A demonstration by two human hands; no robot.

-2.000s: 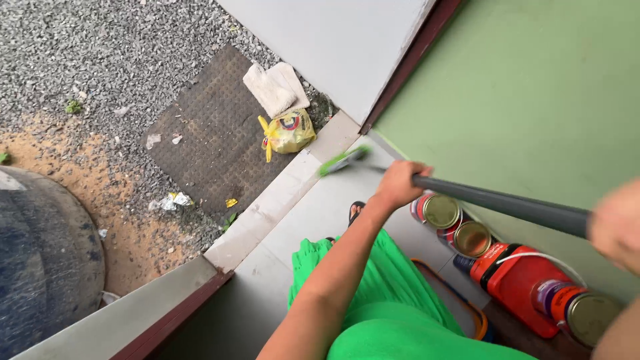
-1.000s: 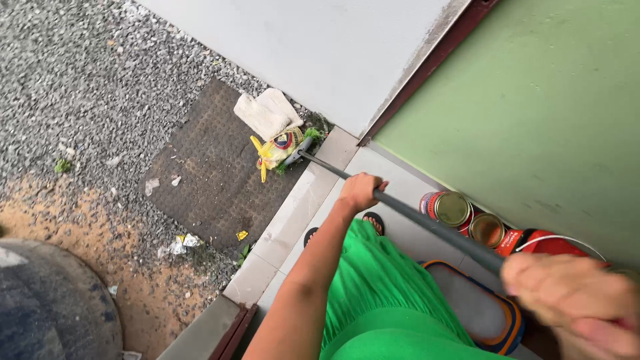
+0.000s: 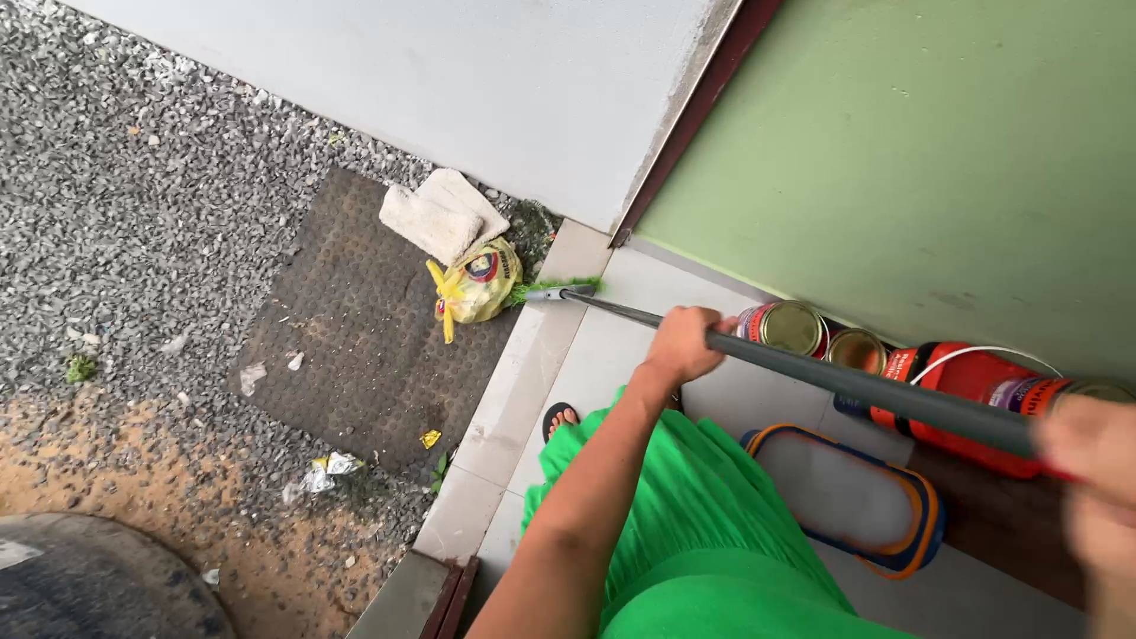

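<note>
My left hand (image 3: 690,343) grips the dark grey handle (image 3: 834,377) of a broom partway along its length. Near the handle's upper end, at the right edge, my right hand (image 3: 1087,453) is closed around it, blurred. The broom's head (image 3: 561,292), with green bristles, lies across the light tiled threshold (image 3: 510,390). Its left end is next to a tied yellow plastic bag (image 3: 484,280). Folded cream cloths (image 3: 435,216) lie just above the bag, on a dark rubber mat (image 3: 355,319).
Paint cans (image 3: 792,328) and a red bucket (image 3: 967,382) line the green wall (image 3: 887,160). A blue-and-orange-rimmed container (image 3: 839,493) lies beside my green skirt. Gravel (image 3: 169,222), litter (image 3: 324,475) and a large dark round container (image 3: 98,586) are outside.
The broom head was over the tiles, then against the bag, and is now back across the threshold. Both hands have stayed on the handle.
</note>
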